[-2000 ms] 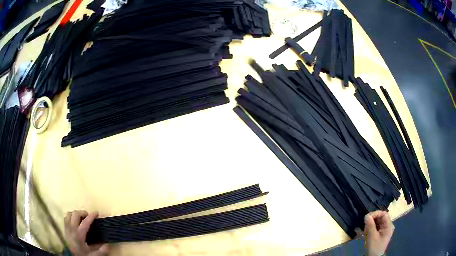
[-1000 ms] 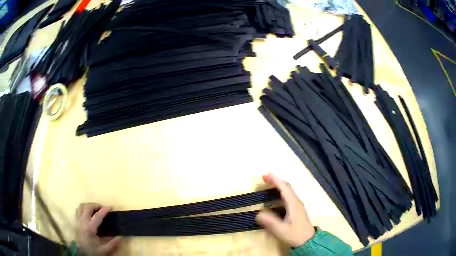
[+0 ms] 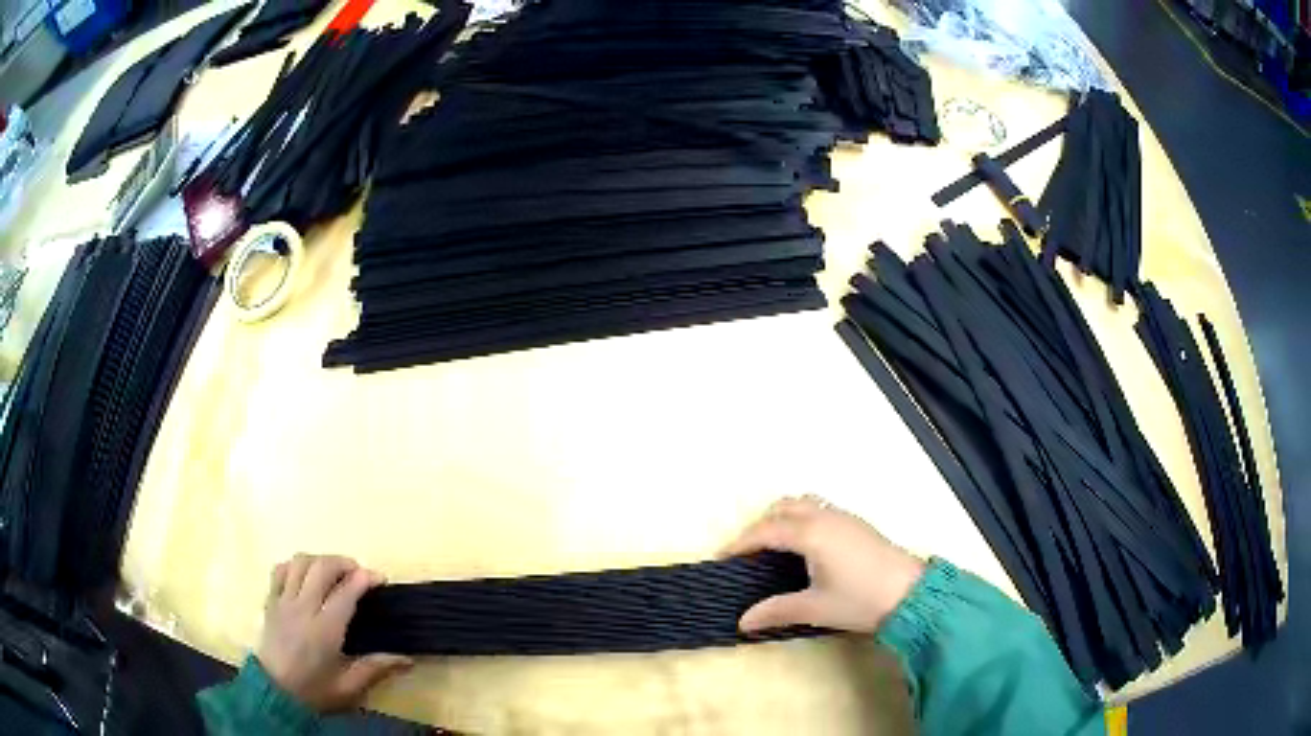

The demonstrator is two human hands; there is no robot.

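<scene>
A strap bundle (image 3: 575, 610), black and ribbed with its straps side by side, lies across the near part of the table. My left hand (image 3: 322, 628) grips its left end, thumb on the near side and fingers on the far side. My right hand (image 3: 820, 568) grips its right end in the same way. Both hands are bare, with green sleeves. The strap ends are partly hidden by my hands. No gap shows along the bundle.
The main strap stack (image 3: 590, 216) is at table centre. The loose strap pile (image 3: 1028, 431) lies right, with small strap groups (image 3: 1222, 460) beyond it. The left strap stack (image 3: 94, 403), masking tape roll (image 3: 263, 272) and dark red card (image 3: 213, 219) are left. Clear plastic (image 3: 1006, 40) is far right.
My right hand has come from the loose pile's near end to the bundle's right end. The two strips of straps with a gap between them are now one closed band. The view has shifted left.
</scene>
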